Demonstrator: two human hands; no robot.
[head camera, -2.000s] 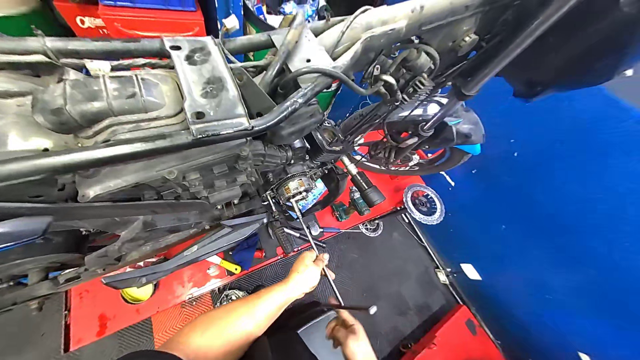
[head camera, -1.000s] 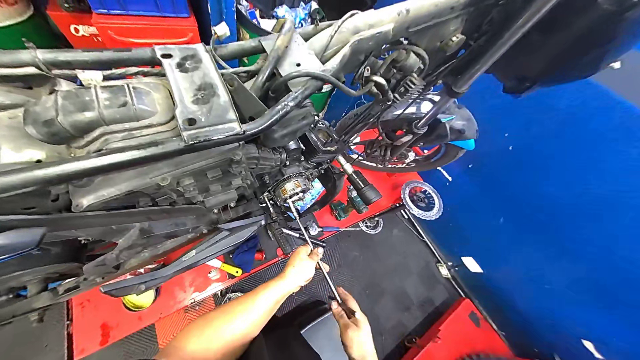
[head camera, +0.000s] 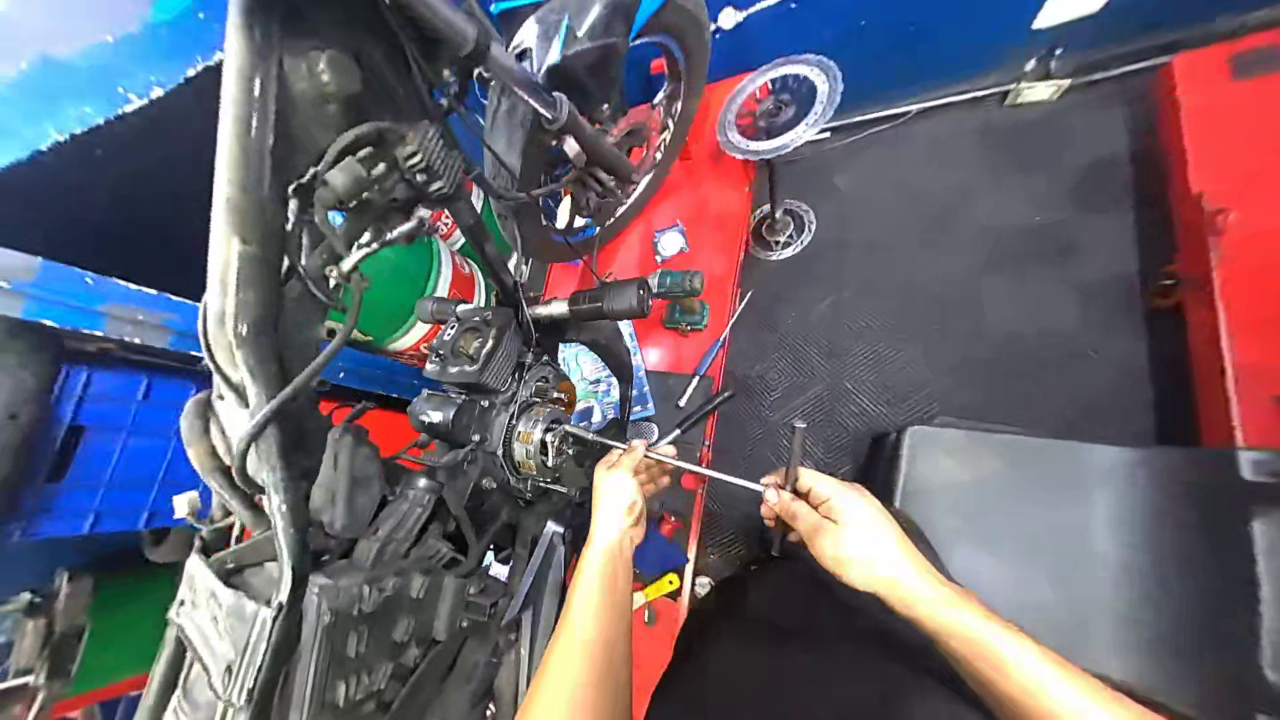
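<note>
A long metal T-handle wrench (head camera: 715, 474) reaches from the open clutch assembly (head camera: 537, 447) of a motorcycle engine out to my right hand (head camera: 822, 515). That hand is closed around the dark crossbar at the wrench's outer end. My left hand (head camera: 628, 490) is at the shaft nearer the engine, thumb and fingers around it, some fingers spread. Behind the left fingers a black bar or handle (head camera: 697, 417) sticks out. The finned cylinder (head camera: 474, 348) stands just above the clutch. Where the wrench tip meets the clutch, the exact seat is too small to tell.
A blue-handled screwdriver (head camera: 710, 357) and green parts (head camera: 677, 284) lie on the red platform (head camera: 690, 215). Two brake discs are near its edge, the larger (head camera: 780, 107) farther off. A black padded seat (head camera: 1070, 540) stands at right, a yellow-handled tool (head camera: 657, 590) below my left hand.
My right hand was apart from the wrench's crossbar two seconds ago and is now closed on it. The view has turned strongly.
</note>
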